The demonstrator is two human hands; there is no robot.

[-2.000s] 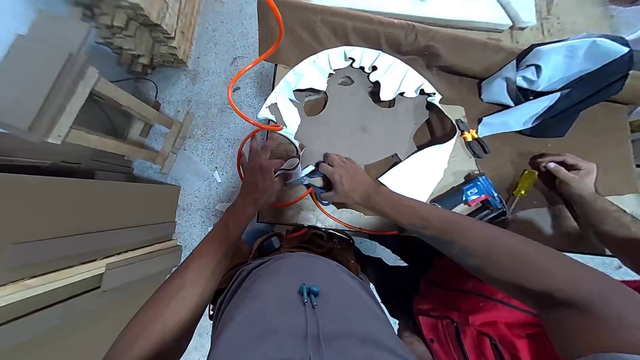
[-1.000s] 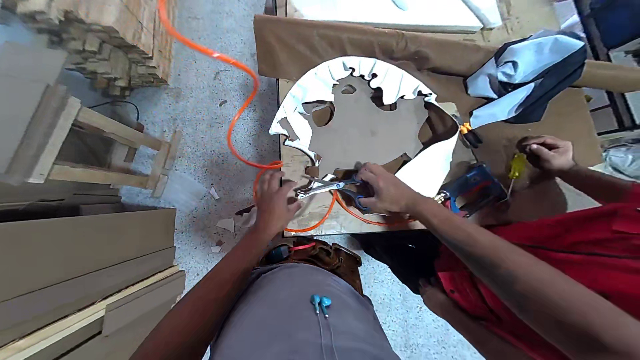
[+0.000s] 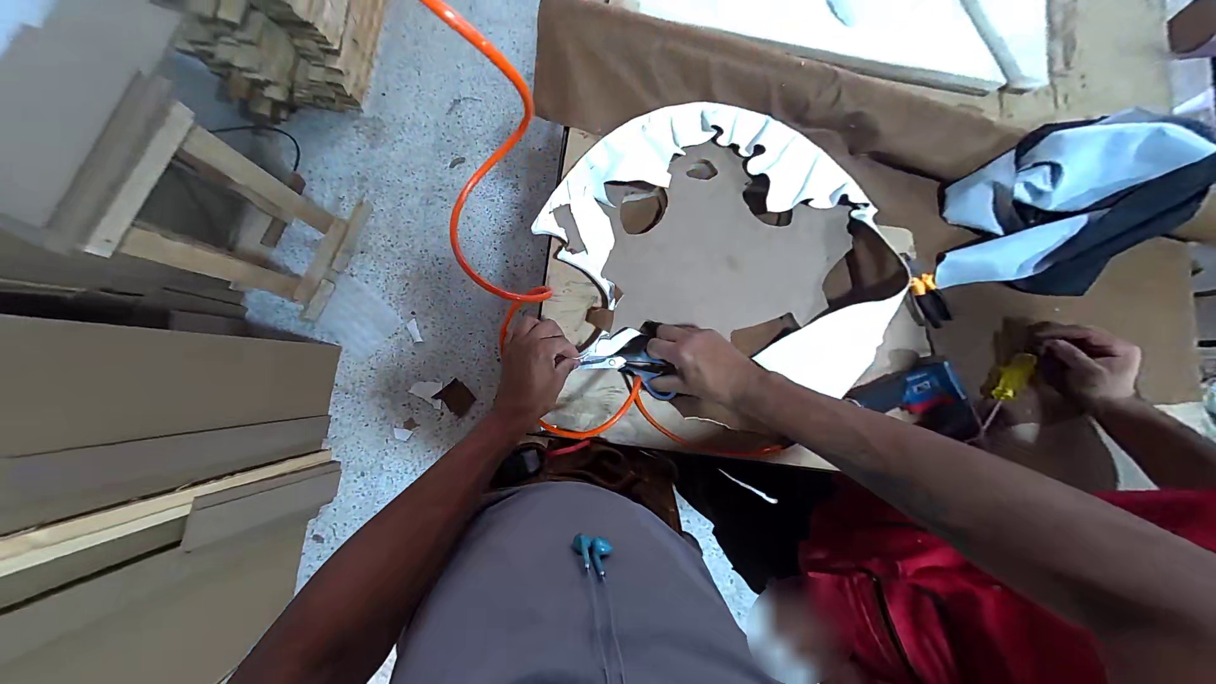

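Near the front left of the round panel [image 3: 731,256], my right hand [image 3: 708,361] holds a pair of scissors [image 3: 613,362] by the dark handles, blades pointing left. My left hand [image 3: 537,366] pinches the edge of the white upholstery material [image 3: 622,340] at the blade tips. This white material [image 3: 655,138] curves in gathered folds around the panel's back and left and lies broad and smooth at the right. Dark openings show in the panel. How far the blades are apart is too small to tell.
An orange air hose [image 3: 458,214] loops by the table's left edge. Black-and-orange pliers [image 3: 929,299] and a blue power tool [image 3: 926,385] lie right. A co-worker's hand [image 3: 1092,361] is beside a yellow-handled screwdriver [image 3: 1014,376]. A wooden frame [image 3: 228,261] stands left.
Both my hands and the scissors have stayed at the front left of the panel. More scraps show on the floor than two seconds ago. The view has shifted slightly.
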